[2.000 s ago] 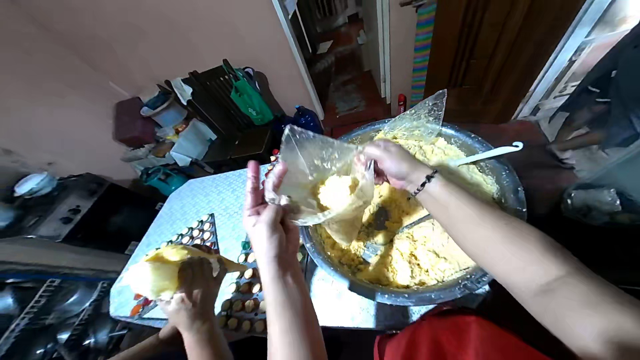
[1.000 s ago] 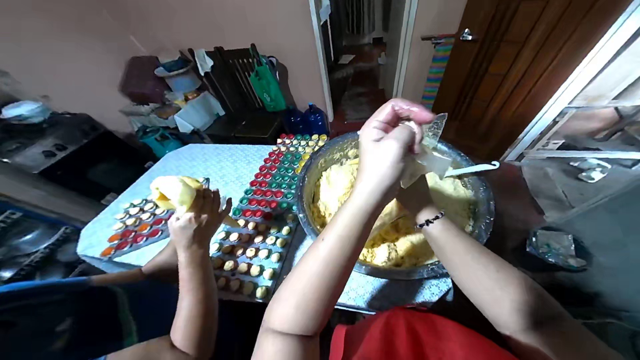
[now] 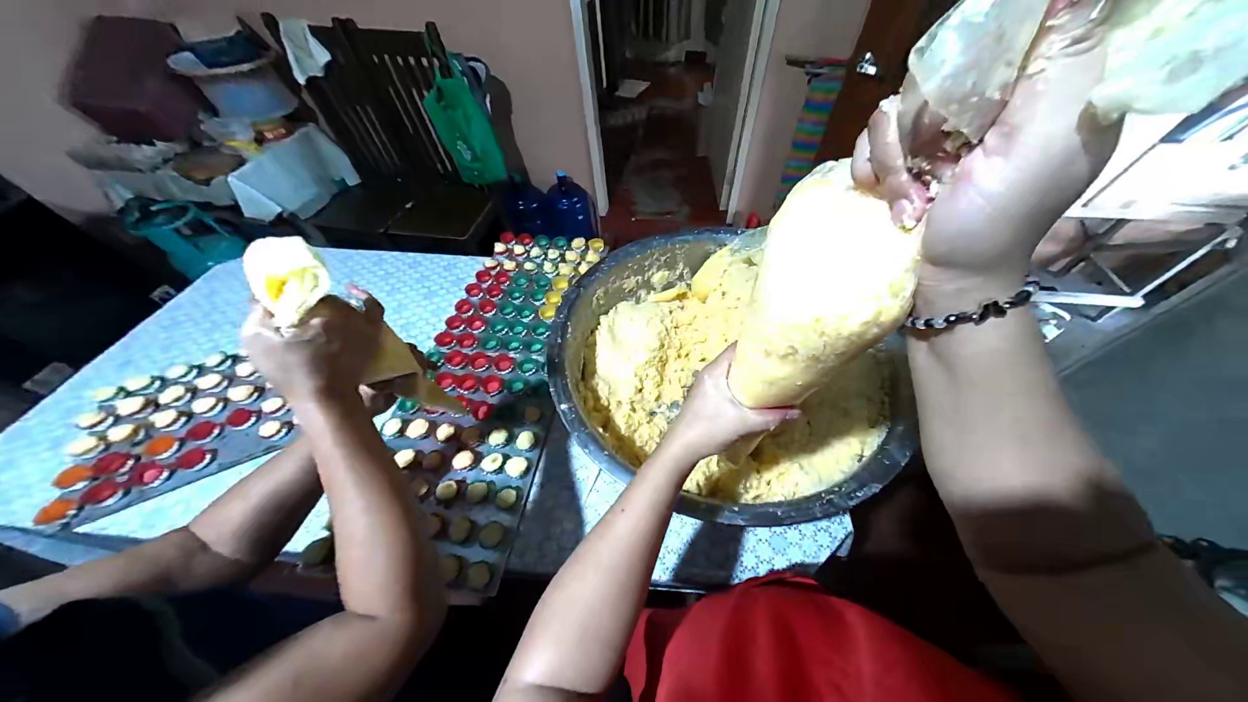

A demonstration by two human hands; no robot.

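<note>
A clear plastic piping bag [image 3: 824, 283], bulging with pale yellow dough, hangs tilted above a wide metal basin [image 3: 568, 361]. My left hand [image 3: 726, 405] grips the bag's narrow lower part. Around its upper part, my right hand [image 3: 975, 175] is closed, and the loose plastic of the mouth spreads over the fingers. Crumbly yellow dough [image 3: 634, 361] fills much of the basin. At the left, a co-worker's hands [image 3: 322, 351] hold another filled piping bag [image 3: 288, 278], its tip down over a tray of small cups [image 3: 468, 458].
Rows of red, green and yellow paper cups [image 3: 478, 361] stand beside the basin's left side. Another tray of filled cups [image 3: 166, 429] lies at the table's left. Behind the table [image 3: 390, 283] are a dark wooden chair [image 3: 390, 195], a green bag [image 3: 463, 127] and blue water jugs [image 3: 570, 207].
The bag, opened out between my hands two seconds ago, now shows full and upright-tilted over the basin. My right hand has risen to its top. The view has shifted closer.
</note>
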